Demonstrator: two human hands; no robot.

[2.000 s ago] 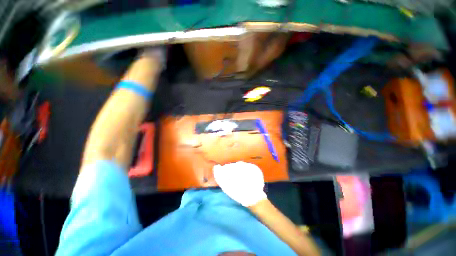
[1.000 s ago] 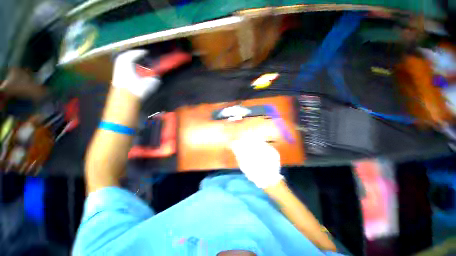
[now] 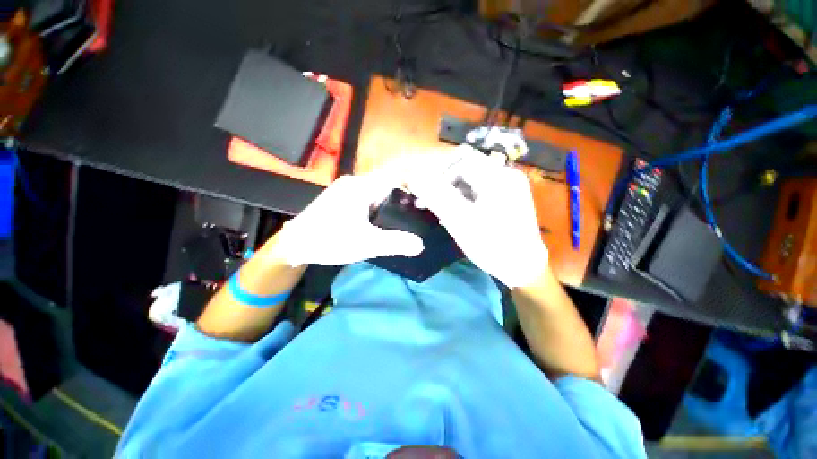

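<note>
A black set-top box (image 3: pixel 419 240) is held between my two white-gloved hands, over the near edge of the orange-brown work mat (image 3: pixel 387 116). My left hand (image 3: pixel 345 224) grips its left side, thumb across the near part. My right hand (image 3: pixel 493 211) is over its right and far side, and the fingers hide that edge. The dark test connector fixture (image 3: pixel 551 156) with its silvery-white plug cluster (image 3: pixel 498 141) lies on the mat just beyond my right hand. A blue marker pen (image 3: pixel 574 199) lies at the mat's right.
Another black box (image 3: pixel 273 106) rests on a red foam pad (image 3: pixel 337 131) at left. A remote control (image 3: pixel 632 217) and a dark box (image 3: pixel 684 253) lie right. Red, yellow and white plugs (image 3: pixel 590 90) lie beyond the mat. Blue cable (image 3: pixel 708 199) loops right of an orange-brown switch box (image 3: pixel 795 235).
My left hand has come back from the far left to the front of the mat and now holds a box with my right hand. A box now lies on the left red pad. The view has turned.
</note>
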